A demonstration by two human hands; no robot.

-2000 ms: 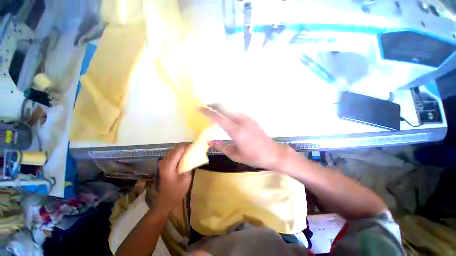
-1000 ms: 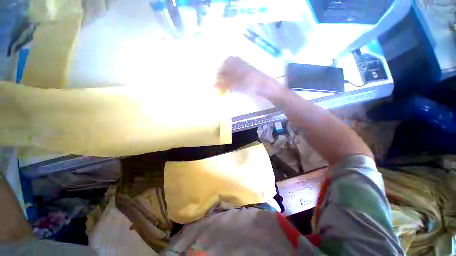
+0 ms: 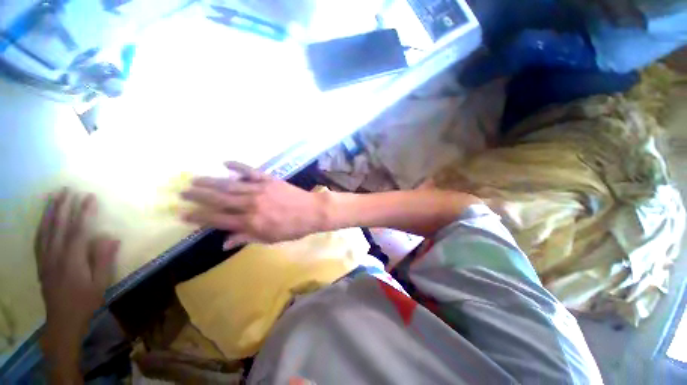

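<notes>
A pale yellow fabric panel (image 3: 139, 229) lies on the white sewing table near its front edge, much of it lost in glare. My left hand (image 3: 71, 252) lies flat on the cloth at the left, fingers apart. My right hand (image 3: 256, 207) rests palm down on the panel's right part, fingers spread, near the table edge. Neither hand grips anything that shows. The metal presser foot and needle area (image 3: 98, 79) is at the upper left, blurred by the bright lamp. A stacked yellow cut panel (image 3: 264, 286) lies across the lap below the table edge.
A black smartphone (image 3: 358, 59) lies on the table, with a control box (image 3: 446, 19) at the table's right end. A blue tool (image 3: 248, 22) lies behind the phone. Heaped khaki-gold cloth (image 3: 572, 188) is on the right. White cloth hangs below the table edge.
The view has swung right and down. My left hand, barely in view at the lower left a second ago, is now on the cloth. My right hand has moved from near the phone onto the panel.
</notes>
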